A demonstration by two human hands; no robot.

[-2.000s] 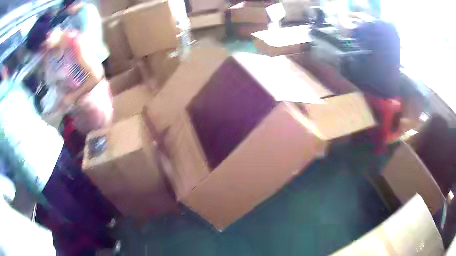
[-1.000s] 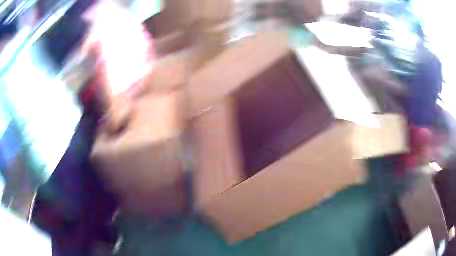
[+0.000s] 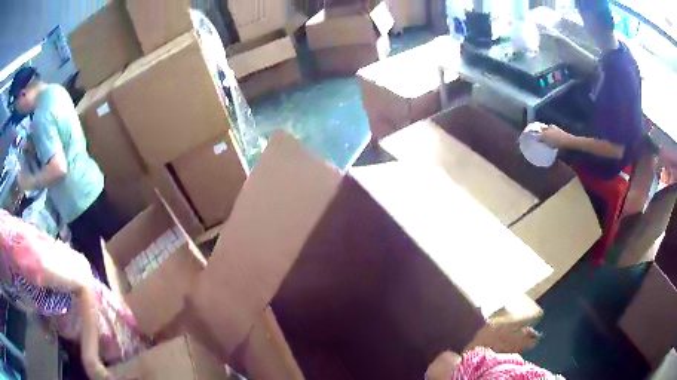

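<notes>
A large open brown carton (image 3: 371, 274) lies in front of me, its dark inside facing me. One flap (image 3: 271, 223) stands out to the left and a pale, brightly lit flap (image 3: 445, 223) to the right. My right hand (image 3: 443, 366), in a pink checked sleeve, is at the bottom edge by the carton's near right side. It is small and cut off, so its grip cannot be told. A blurred tan piece (image 3: 508, 326) lies just above the sleeve; I cannot tell what it is. My left hand is not in view.
A carton with small white-topped packs (image 3: 156, 256) stands left, near a person in pink (image 3: 67, 274) and one in light green (image 3: 67, 156). Tall stacked cartons (image 3: 167, 96) stand behind. Another open carton (image 3: 482, 148) and a seated person (image 3: 616, 89) are right.
The view has swung and come closer to the open carton, which now reaches the bottom edge. My right sleeve and hand have come into view. The picture is sharper.
</notes>
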